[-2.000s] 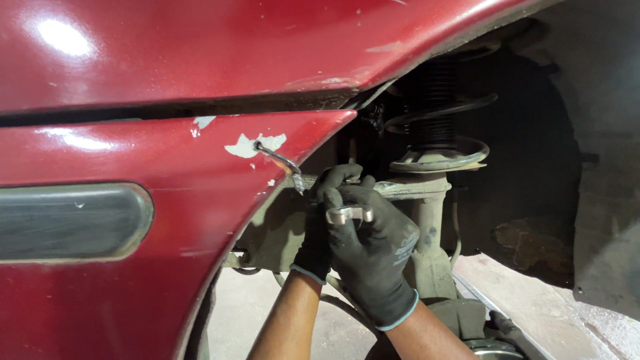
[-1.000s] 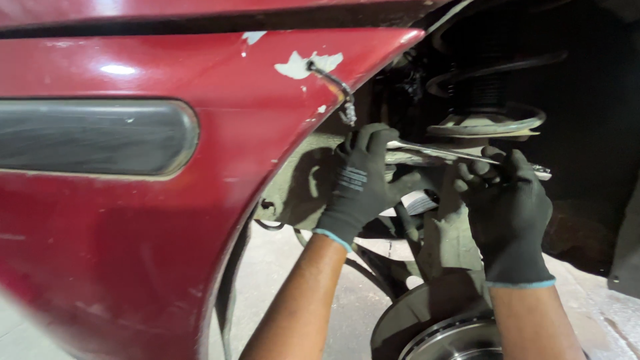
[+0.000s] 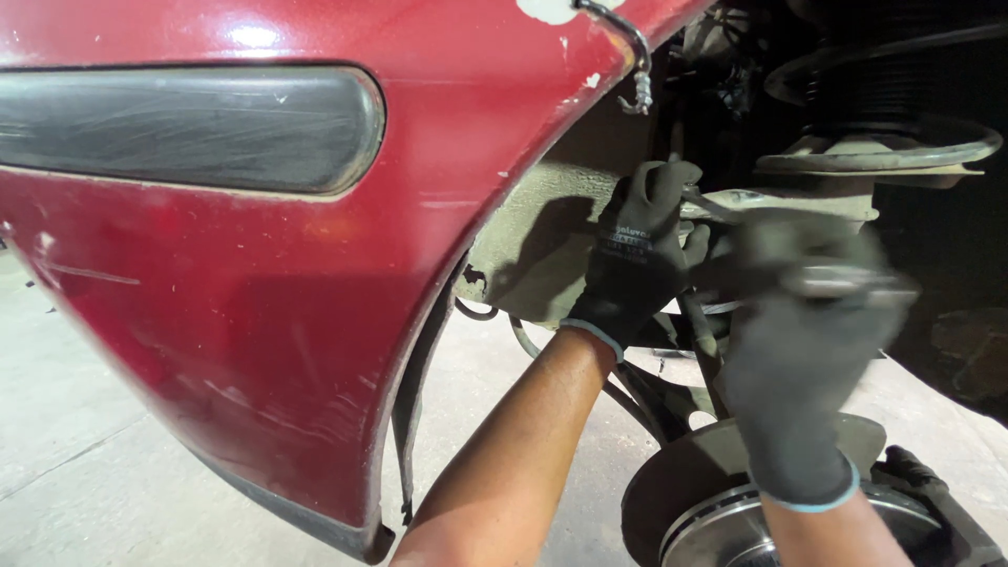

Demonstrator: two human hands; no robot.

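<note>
Both hands wear dark grey work gloves with light blue cuffs. My left hand (image 3: 642, 252) is up in the wheel well behind the red fender (image 3: 299, 315), its fingers closed around the end of a thin metal tool near a pale bracket. Blurred by motion, my right hand (image 3: 803, 339) is to the right, above the brake disc. Its fingers are closed on a shiny metal wrench (image 3: 850, 282); how much of the tool lies in the palm is hidden. The suspension strut's coil spring (image 3: 874, 71) is above and behind the right hand.
A twisted wire hook (image 3: 642, 90) hangs from the fender's edge above my left hand. Below my right hand are the brake disc (image 3: 756, 528) and its dust shield (image 3: 669, 488). Hoses and a suspension arm run beneath the hands. A black side moulding (image 3: 205, 130) is on the fender.
My right hand, palm toward the long wrench a second ago, is now closed and blurred. Two seconds ago both hands were close together. The view has shifted down and right.
</note>
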